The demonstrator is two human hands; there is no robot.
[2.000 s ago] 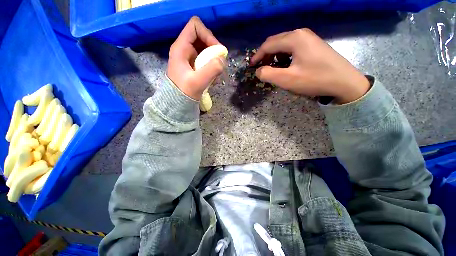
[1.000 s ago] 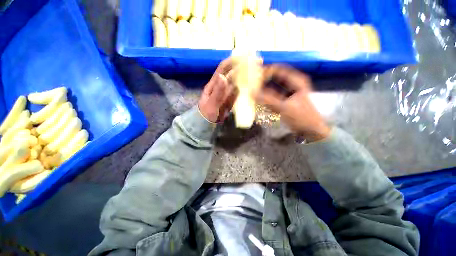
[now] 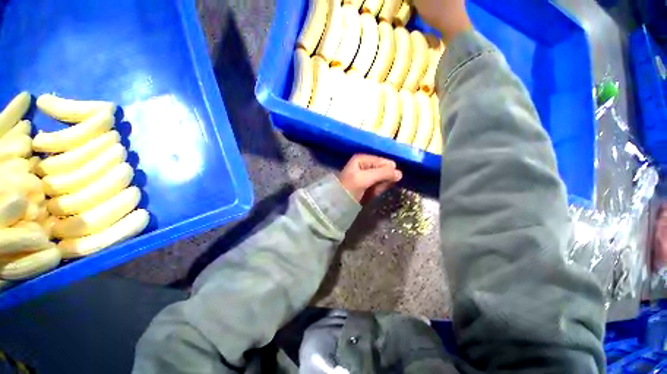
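Note:
Pale yellow banana pieces (image 3: pixel 395 58) lie in close rows in the blue front tray (image 3: pixel 351 139). My right hand (image 3: pixel 442 13) reaches over the far part of this tray and is cut off by the top edge; its fingers and anything in them are hidden. My left hand (image 3: pixel 371 175) is by the tray's near wall, fingers curled together, with no piece seen in it. Yellowish trimmings (image 3: pixel 409 213) lie on the speckled grey worktop (image 3: pixel 380 270), right of my left hand.
A blue side crate (image 3: pixel 175 117) at left holds a loose heap of banana pieces (image 3: pixel 88 182). Crinkled clear film (image 3: pixel 622 219) lies at right, with a small green thing (image 3: pixel 606 91) above it. Part of a person's hand (image 3: pixel 661 237) shows at the right edge.
My right hand has moved from beside my left hand up over the front tray. The piece held between my hands is no longer seen there. The view has shifted, showing more of both trays.

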